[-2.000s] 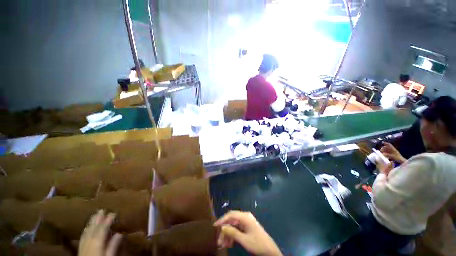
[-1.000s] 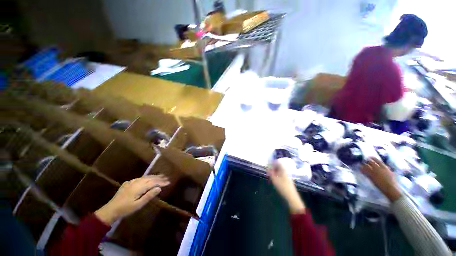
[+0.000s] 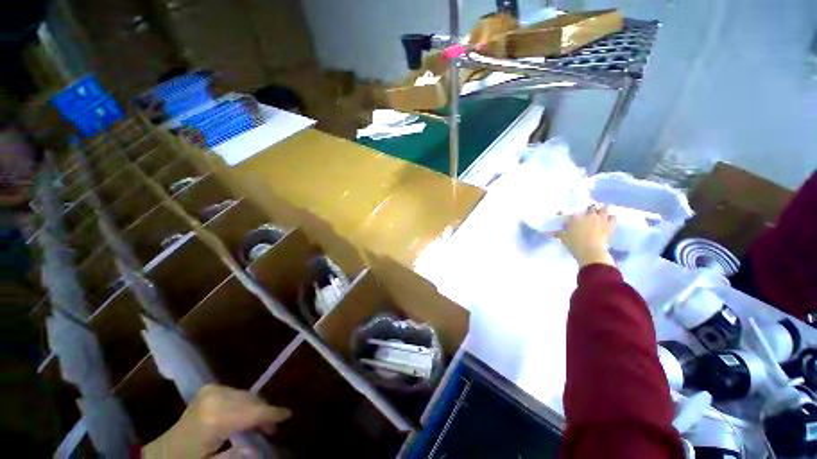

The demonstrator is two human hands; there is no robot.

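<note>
My right hand (image 3: 589, 235), in a red sleeve, reaches over the white bench to clear bags (image 3: 548, 184) beside a white tub (image 3: 640, 202); its fingers are partly turned away, so I cannot tell if it grips anything. My left hand (image 3: 219, 420) is low over the open cartons (image 3: 296, 394), fingers bent, with no held thing visible; it is slightly blurred. Wrapped cameras (image 3: 400, 357) stand in several cartons of the row nearest the bench. The nearer cartons look dark inside.
Unwrapped cameras (image 3: 721, 372) are heaped at the right. A wire shelf (image 3: 591, 67) with cardboard trays stands behind. Blue and white stacks (image 3: 219, 121) lie beyond the cartons, beside flat brown cardboard (image 3: 358, 184). A person's red sleeve (image 3: 793, 251) shows at the right edge.
The view has turned left and closer to the cartons. My right hand has moved from the camera heap to the clear bags. The other worker's hand at the heap is out of view.
</note>
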